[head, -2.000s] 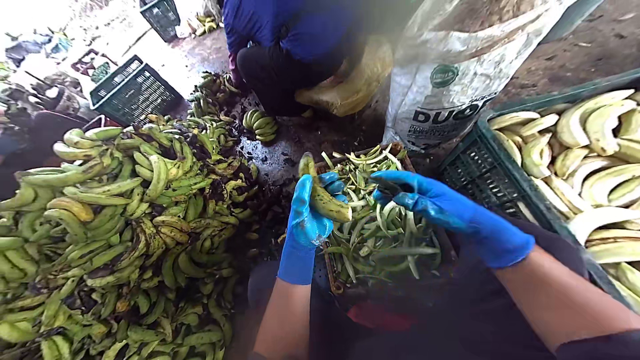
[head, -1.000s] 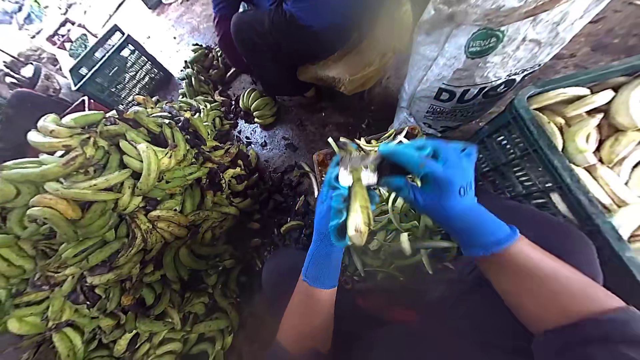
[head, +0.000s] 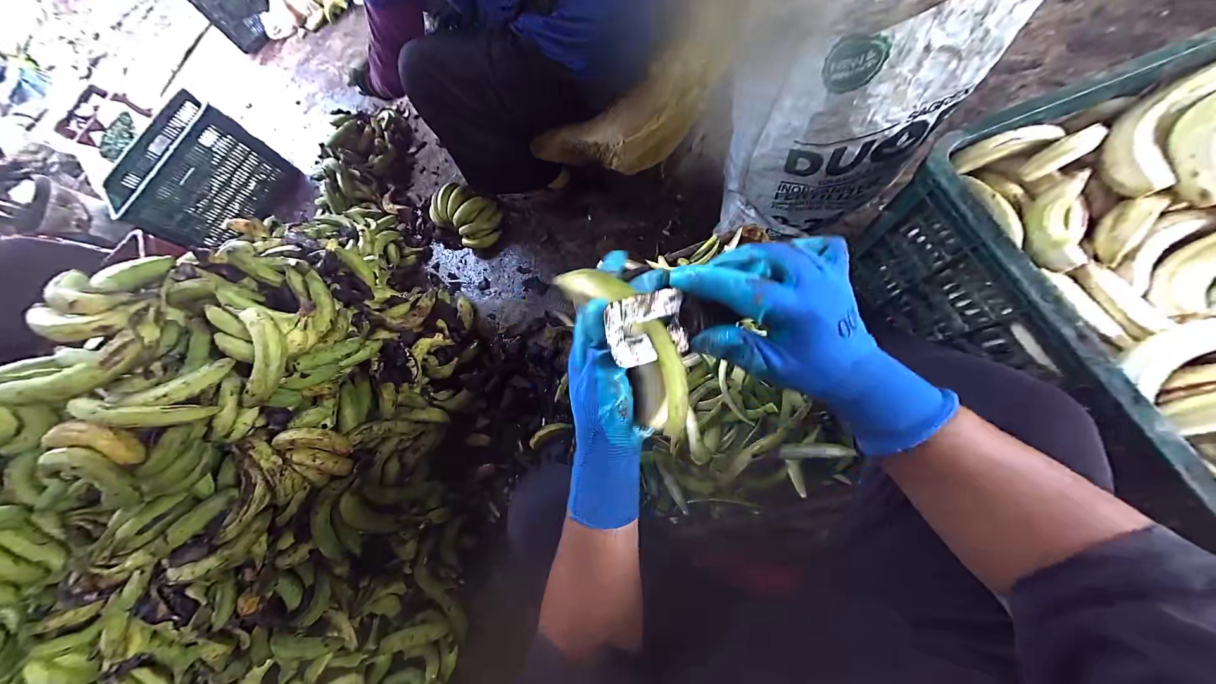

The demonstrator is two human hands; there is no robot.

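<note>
My left hand [head: 604, 399], in a blue glove, is closed around a green plantain [head: 591, 285] whose pale flesh shows at the lower end. My right hand [head: 793, 318], gloved alike, grips a small metal peeling tool [head: 641, 328] laid against the plantain. A strip of green peel [head: 673, 380] hangs from the tool's metal face. The tool's handle is mostly hidden by my right fingers. Beneath both hands lies a heap of green peel strips [head: 760, 446].
A large pile of green plantains [head: 190, 427] lies at left. At right stands a dark green crate [head: 1045, 351] of peeled plantains [head: 1130, 228]. Beyond my hands are a printed white sack [head: 807, 123], a crouching person [head: 494, 104], a small plantain bunch [head: 465, 217] and another green crate [head: 204, 171].
The metal tool, held apart from the plantain two seconds ago, is now against it. A strip of peel now hangs from the tool. The view has shifted somewhat.
</note>
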